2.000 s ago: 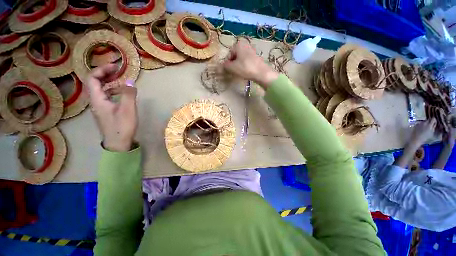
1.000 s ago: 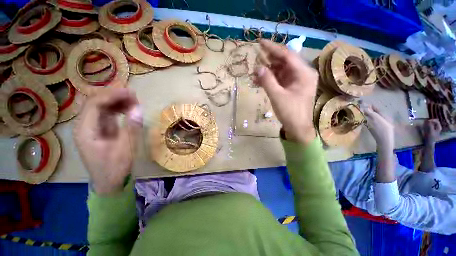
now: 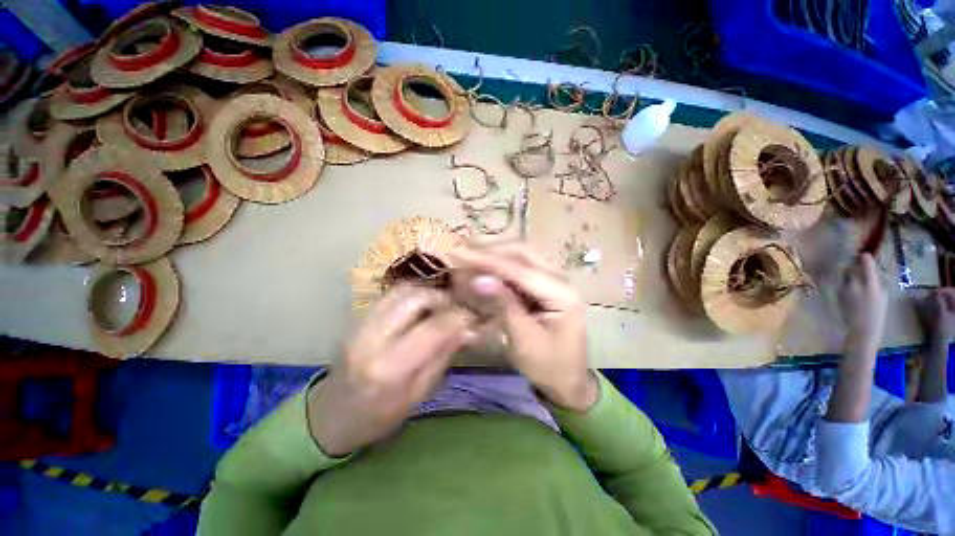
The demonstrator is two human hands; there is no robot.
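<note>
A straw ring (image 3: 403, 239) lies on the table in front of me, its near side hidden by my hands. Brown cord shows in its centre hole. My left hand (image 3: 393, 361) is blurred, with fingers bent over the ring's near left side. My right hand (image 3: 534, 314) meets it over the ring's right side, fingers and thumb bent together. What the fingertips hold is hidden and blurred. Loose twine loops (image 3: 534, 157) lie beyond the ring. A small white piece (image 3: 592, 254) sits on the glue board (image 3: 618, 232).
Red-banded rings (image 3: 262, 147) lie heaped at the left. Stacked corded rings (image 3: 770, 173) stand at the right. A white glue bottle (image 3: 647, 128) lies at the far side. A co-worker's sleeve (image 3: 848, 450) and hands are at the right. A blue bin (image 3: 838, 63) stands beyond the table.
Both hands, apart above the table before, have come together over the near part of the straw ring. The camera view has shifted, and the co-worker's hands have moved.
</note>
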